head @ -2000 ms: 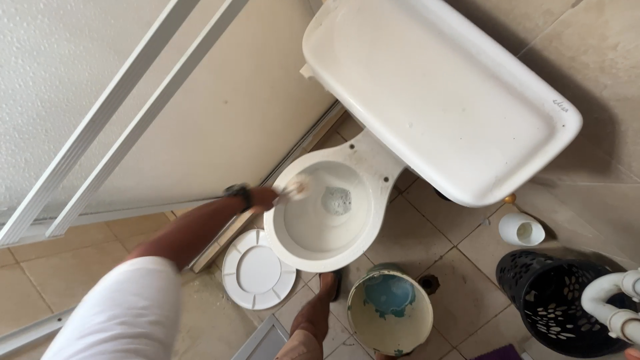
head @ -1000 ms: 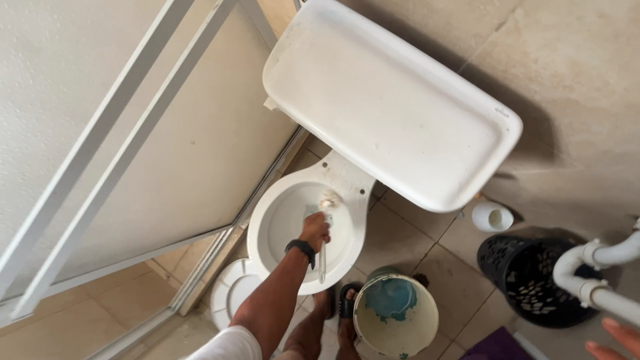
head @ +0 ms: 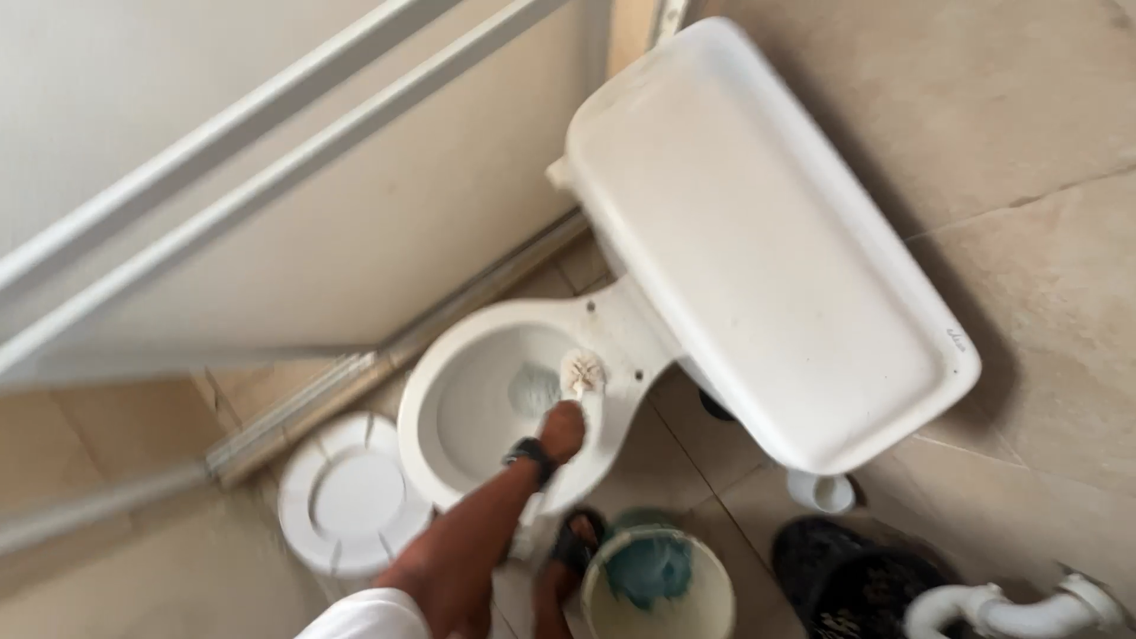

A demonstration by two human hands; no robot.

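My left hand (head: 564,432), with a dark watch on its wrist, reaches in from the bottom and grips the white handle of a toilet brush. The round bristle head of the toilet brush (head: 583,371) is at the inner rear side of the toilet bowl (head: 417,426), close under the rim. Water lies in the bottom of the white bowl, left of the brush head. No seat is on the bowl, and two mounting holes show behind it. My right hand is out of view.
Behind the bowl stands the cistern with its white lid (head: 763,240). A bucket (head: 723,577) with blue-green inside stands by my sandalled foot. A round white lid (head: 297,497) lies left, beside the shower frame (head: 293,435). Right are a white cup (head: 808,490), black basket (head: 799,550) and drainpipe (head: 1012,612).
My left hand has moved the brush from the bowl's front left side, then its middle, to the rear inner rim. My right hand, at the lower right edge a second ago, has left view.
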